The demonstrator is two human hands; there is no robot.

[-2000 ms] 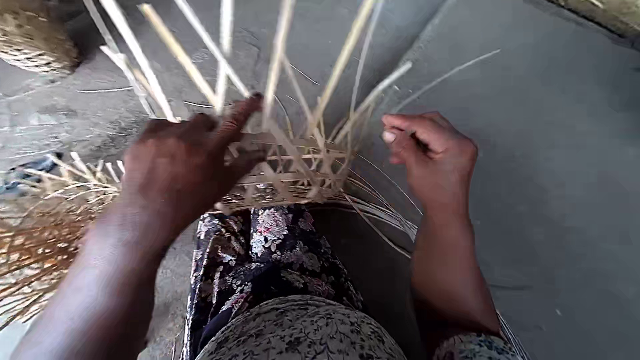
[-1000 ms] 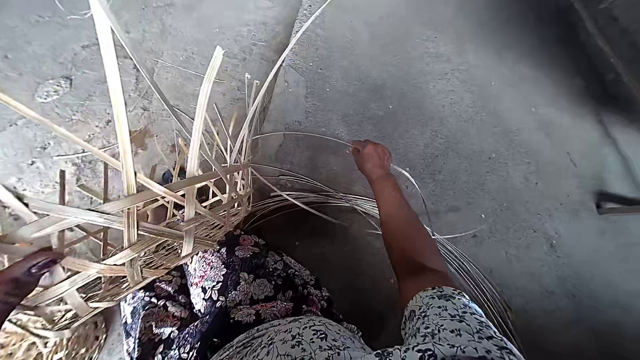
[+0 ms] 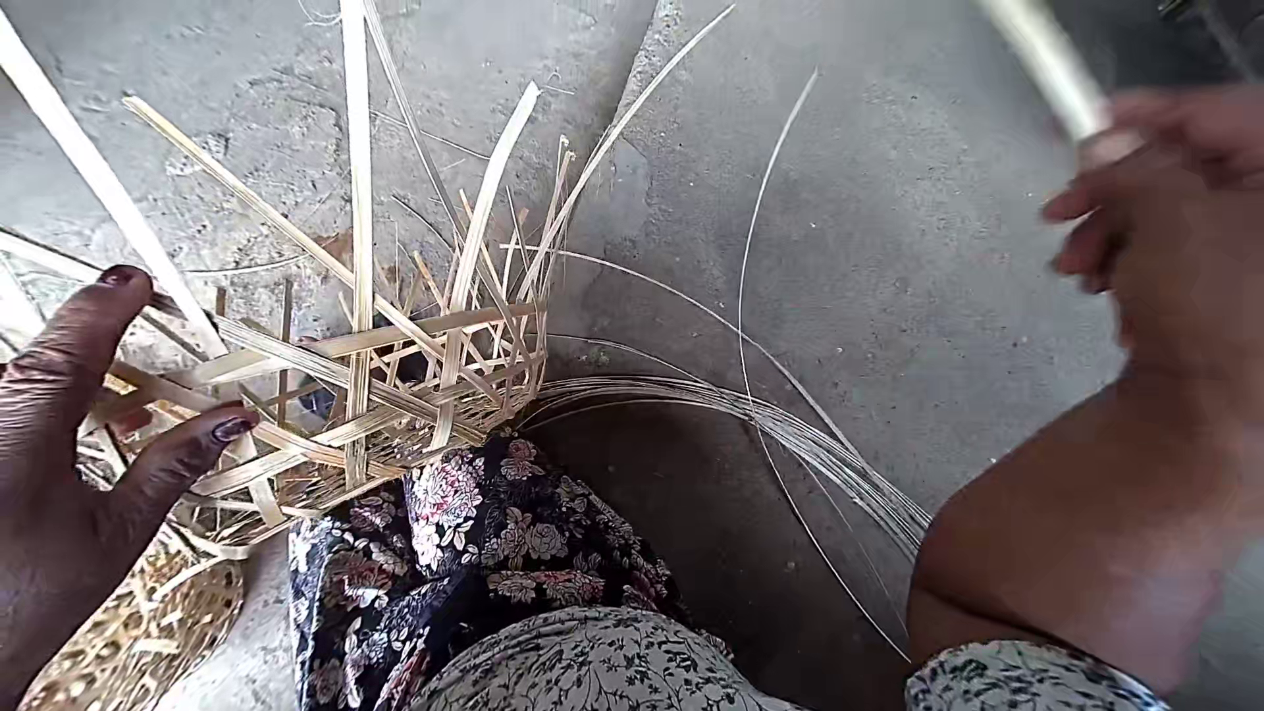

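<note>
A partly woven open-weave basket of pale split-bamboo strips lies at the left by the floral cloth over my lap, with long loose strips standing up from its rim. My left hand is at the basket's left side, thumb and forefinger spread against the crossed strips; whether it pinches one I cannot tell. Up at the right, my right hand, slightly blurred, holds the end of a wide pale strip that runs out of view at the top.
A bundle of thin pale strips curves over the concrete floor from the basket toward my right forearm. One thin strip arcs apart from it. Another woven basket stands at the lower left. A dark object sits at the top right corner.
My right hand has moved from the thin strips on the floor up to the right and now holds a wide strip. My left hand reaches farther over the basket.
</note>
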